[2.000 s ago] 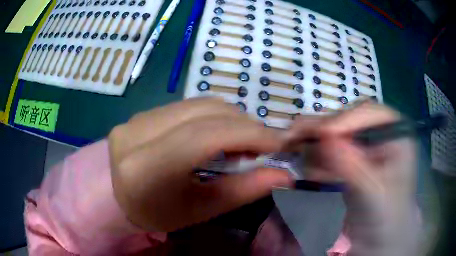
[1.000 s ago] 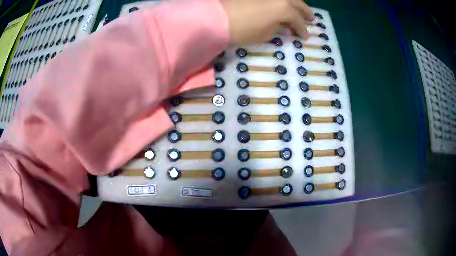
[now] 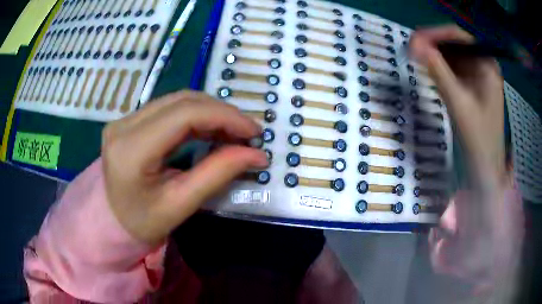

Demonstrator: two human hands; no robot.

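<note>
The white foam tray (image 3: pixel 285 202) lies in front, with columns of tan dumbbell slots that hold dark round discs. My left hand (image 3: pixel 172 160) is over its near left corner. Its thumb and index finger pinch a tiny grey-faced speaker unit (image 3: pixel 257 142) just above the tray, partly covered by the fingertips. My right hand (image 3: pixel 460 83) is blurred over the tray's right side. It holds a black test pen (image 3: pixel 490 52), whose tip I cannot make out.
A second foam tray (image 3: pixel 80 110) at upper left has several bare tan slots. A white patterned pen (image 3: pixel 161 56) and a blue pen (image 3: pixel 206 50) lie between the trays. A green sign (image 3: pixel 37 150), yellow notes (image 3: pixel 27 27) and a perforated pale board (image 3: pixel 526 136) at far right also show.
My left hand has come back from the tray's far side to its near left corner, with a small unit between its fingertips. My right hand and the pen are in view again. The view has shifted.
</note>
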